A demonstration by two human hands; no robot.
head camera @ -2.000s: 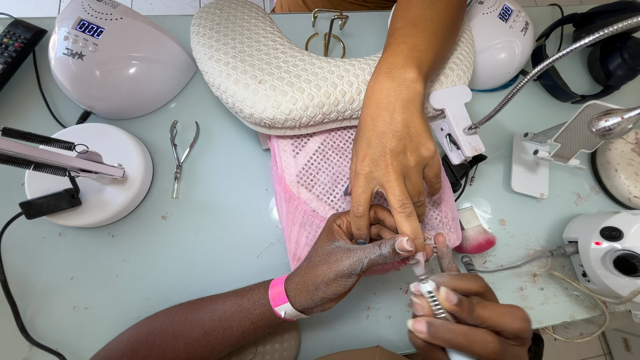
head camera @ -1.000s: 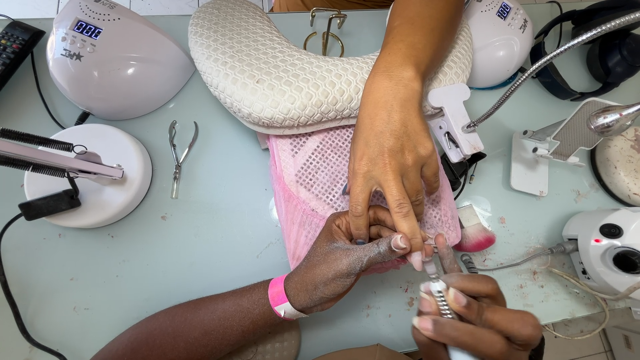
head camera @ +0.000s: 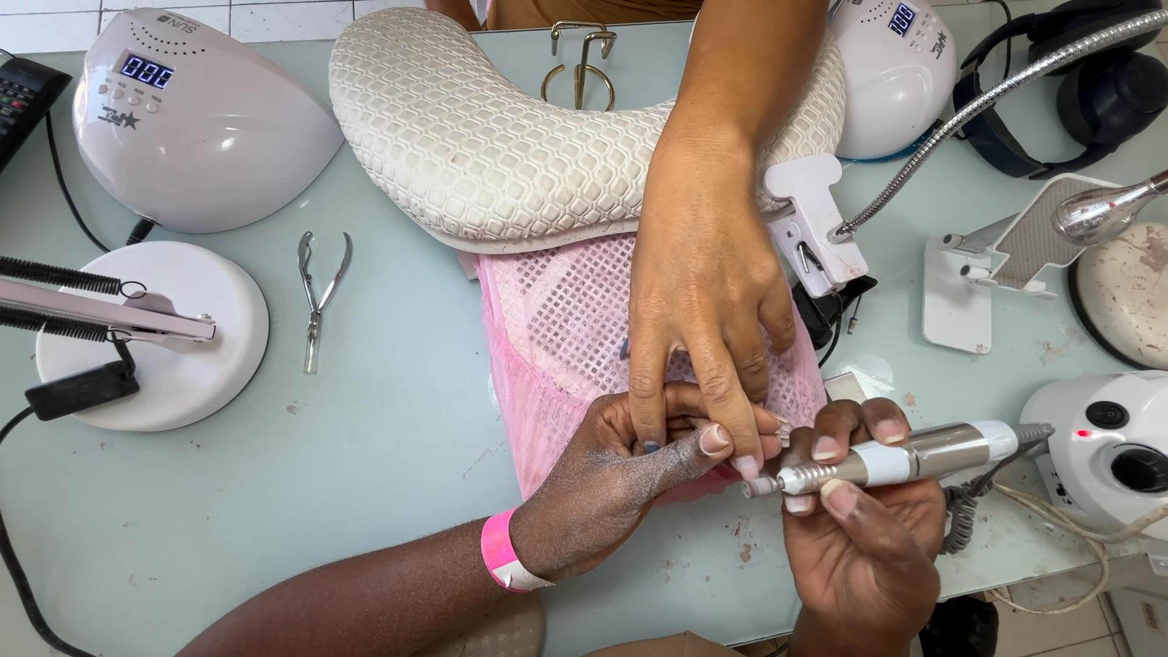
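My left hand (head camera: 607, 479), dusty and with a pink wristband (head camera: 504, 550), grips a finger of another person's hand (head camera: 716, 274). That hand reaches down from the top over a curved white textured armrest (head camera: 511, 155) and a pink-covered perforated dust collector (head camera: 575, 310). In my right hand (head camera: 867, 538) is an electric nail drill handpiece (head camera: 912, 454), lying nearly level and pointing left. Its sanding bit (head camera: 760, 488) is at the tip of the held finger's nail. The fingers of my left hand beneath the other hand are partly hidden.
Cuticle nippers (head camera: 319, 301) lie left of the armrest. Nail lamps (head camera: 201, 128) (head camera: 890, 73) stand on both sides. A round lamp base (head camera: 155, 338) is at left. At right are the drill's control unit (head camera: 1100, 447), a phone stand (head camera: 967, 292), headphones (head camera: 1013, 100) and a flexible lamp neck (head camera: 985, 105).
My right hand has turned the handpiece from a steep, downward slant to nearly level, with its back end now toward the right. My left hand keeps hold of the other person's finger.
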